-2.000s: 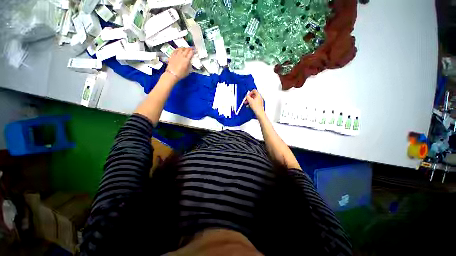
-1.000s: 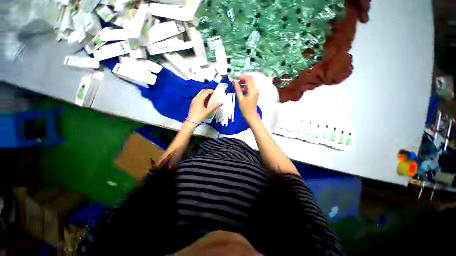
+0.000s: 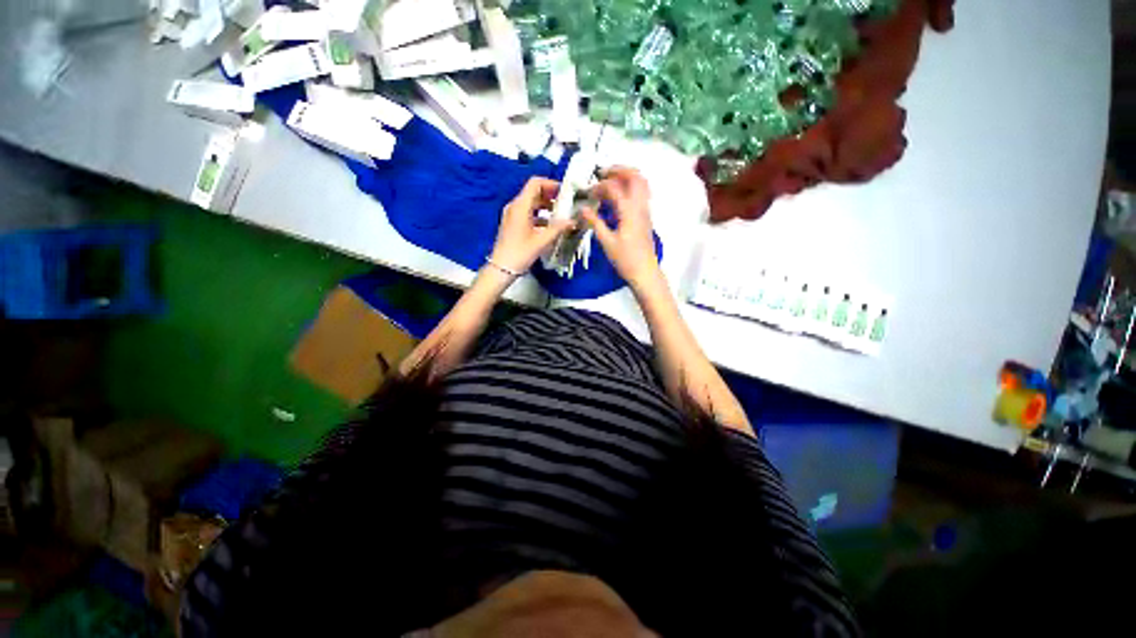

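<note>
My left hand [image 3: 526, 228] holds a white unit carton [image 3: 577, 181] upright over the blue cloth [image 3: 436, 187]. My right hand [image 3: 627, 222] is at the carton's right side with its fingers bent close to it; whether it grips the carton or something small is too blurred to tell. The folded leaflets [image 3: 567, 256] lie just below the hands, partly hidden. A heap of unit cartons [image 3: 424, 56] lies at the upper left. The pile of greenish small bottles [image 3: 698, 75] lies beyond my hands.
A red-brown cloth [image 3: 847, 137] edges the bottles. Packed cartons [image 3: 797, 305] stand in a row near the front edge at the right. An orange-yellow tape dispenser [image 3: 1022, 396] is at the table's right edge. A blue stool [image 3: 81, 274] and a blue crate [image 3: 828, 467] are below the table.
My left hand has come from the carton heap to the leaflets with a carton. My right hand has moved up from the leaflets to meet it.
</note>
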